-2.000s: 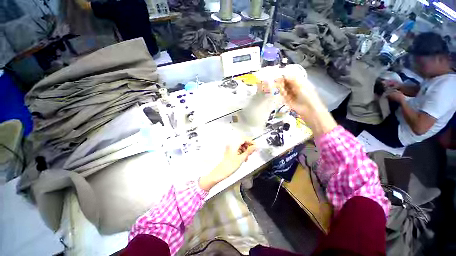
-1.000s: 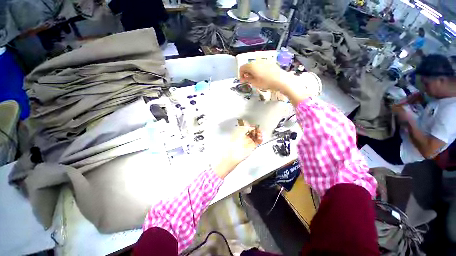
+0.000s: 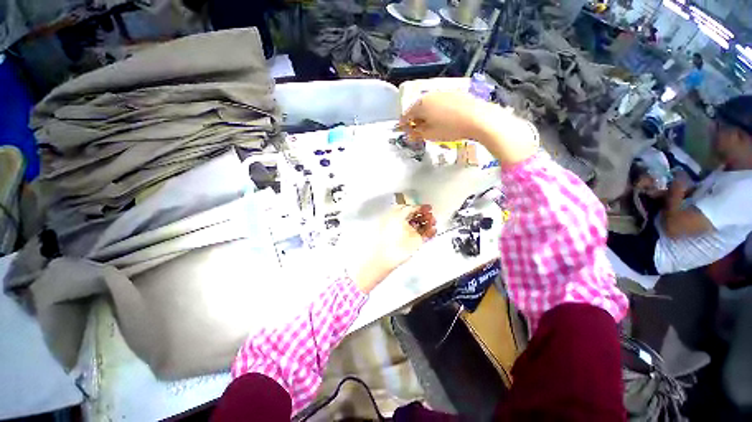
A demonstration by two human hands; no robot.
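Note:
My left hand (image 3: pixel 394 239) is low over the white table, in front of the sewing machine head (image 3: pixel 371 169), with its fingers curled together. Glare and blur hide whether it pinches something small. My right hand (image 3: pixel 449 117) is raised over the back of the machine head, fingertips together near a small metal part (image 3: pixel 406 145); any thread in them is too fine to see. Grey-beige cloth (image 3: pixel 181 305) lies on the table left of the needle area, which glare washes out. Neither hand touches the cloth.
A thick pile of folded grey-beige cloth (image 3: pixel 157 107) stands behind the table at left. A small dark mechanism (image 3: pixel 472 235) sits on the tabletop right of my left hand. Thread cones (image 3: pixel 412 10) stand at the back. A person (image 3: pixel 709 206) works at far right.
My right hand has moved left from the right end of the machine head to over its back. My left hand stays low over the table, fingers still curled. The view has shifted slightly.

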